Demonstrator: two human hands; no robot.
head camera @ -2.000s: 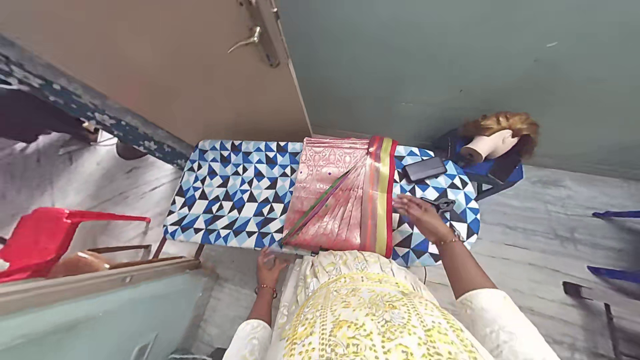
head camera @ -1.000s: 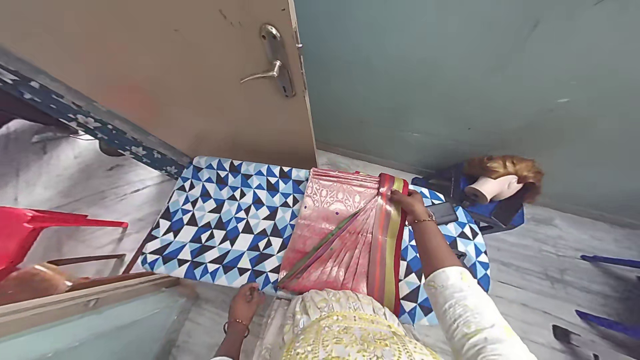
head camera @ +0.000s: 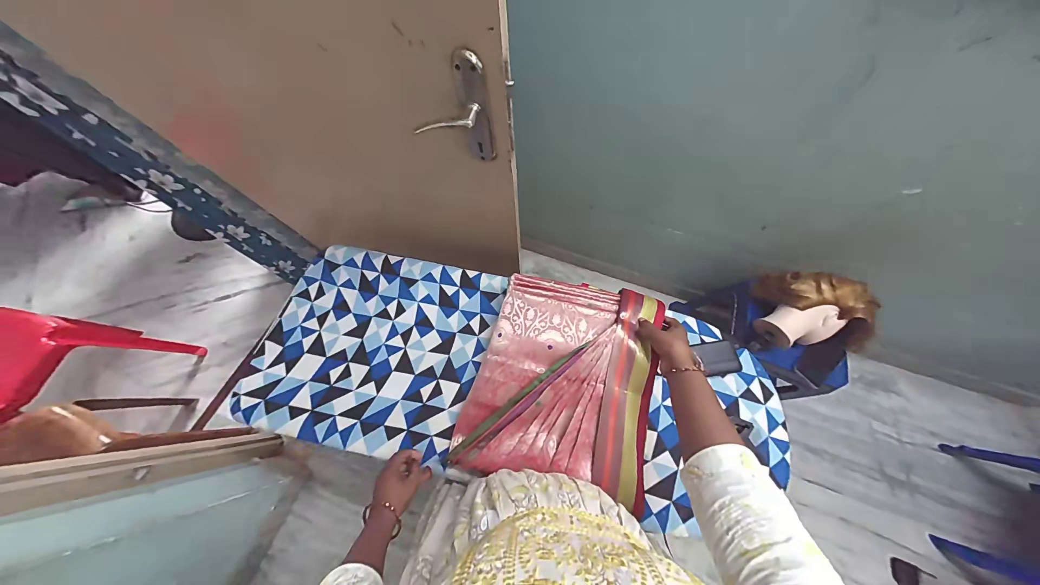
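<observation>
A pink pleated sari [head camera: 544, 374] with a striped red, yellow and green border lies folded across an ironing board [head camera: 374, 349] with a blue, black and white triangle cover. Its pleats fan out from near the top of the border. There my right hand [head camera: 668, 340] rests on the border, fingers bent; whether they pinch the cloth cannot be told. My left hand [head camera: 402, 479] is at the near edge of the board, left of the sari, with fingers loosely curled and no cloth seen in them. A dark phone or wallet [head camera: 717, 357] lies just right of my right hand.
A mannequin head with a brown wig [head camera: 812, 313] lies on a blue seat or stand at the board's right end. A door [head camera: 366, 122] with a metal handle is beyond the board. A red plastic chair [head camera: 49, 349] stands left, and blue chair parts [head camera: 987, 459] show right.
My right hand has moved from the board's right part onto the upper border of the sari. My left hand has come away from the sari's lower left corner. The view has shifted.
</observation>
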